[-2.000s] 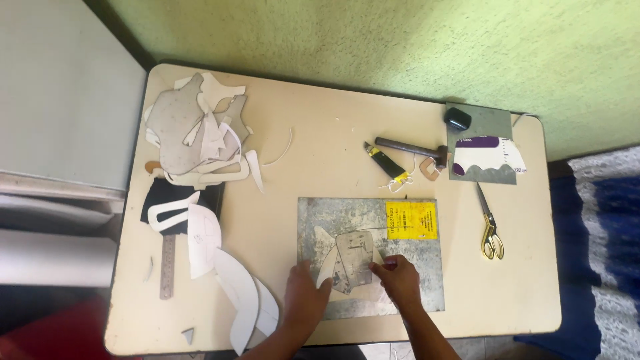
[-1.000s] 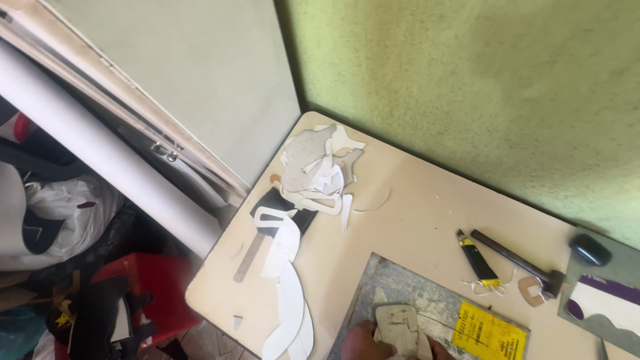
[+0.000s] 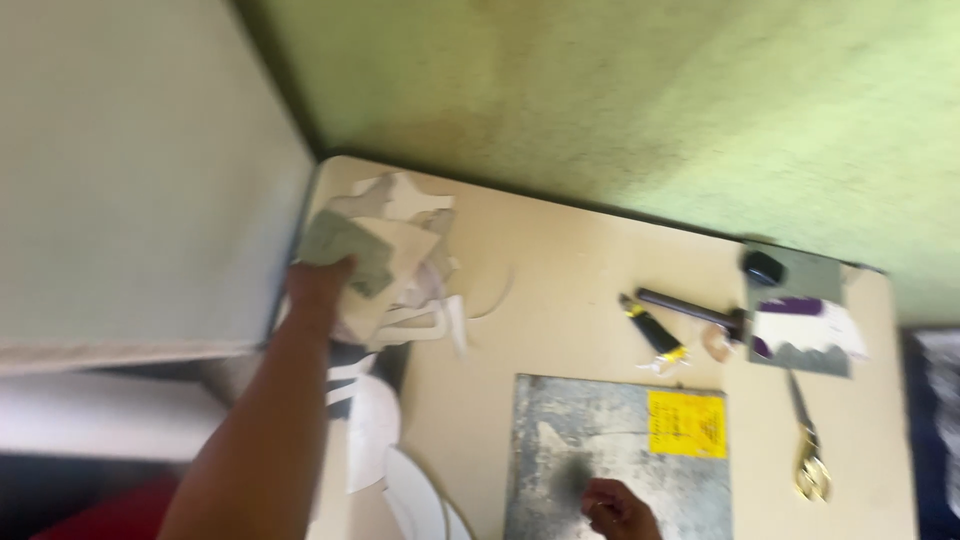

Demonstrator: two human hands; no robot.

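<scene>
My left hand (image 3: 319,283) reaches to the far left of the table, its fingers on a grey-green cut piece (image 3: 349,247) that lies over or is held above a pile of white and beige cut pieces (image 3: 405,199). At the bottom, my right hand (image 3: 615,506) is over a scuffed metal plate (image 3: 555,405) with a yellow label (image 3: 686,424). Its fingers are curled and blurred, with a dark blurred patch beside them; whether it holds something is unclear.
Right of centre lie a yellow-and-black utility knife (image 3: 652,330), a hammer (image 3: 686,306) and gold-handled scissors (image 3: 808,450). A black object (image 3: 763,268) rests on a grey sheet (image 3: 810,262). White curved pieces (image 3: 373,435) lie at the left, and a green wall (image 3: 600,97) borders the table.
My left hand has moved from the metal plate to the pile at the far left. The pieces seen on the plate earlier no longer show there. The view has swung left and partly back.
</scene>
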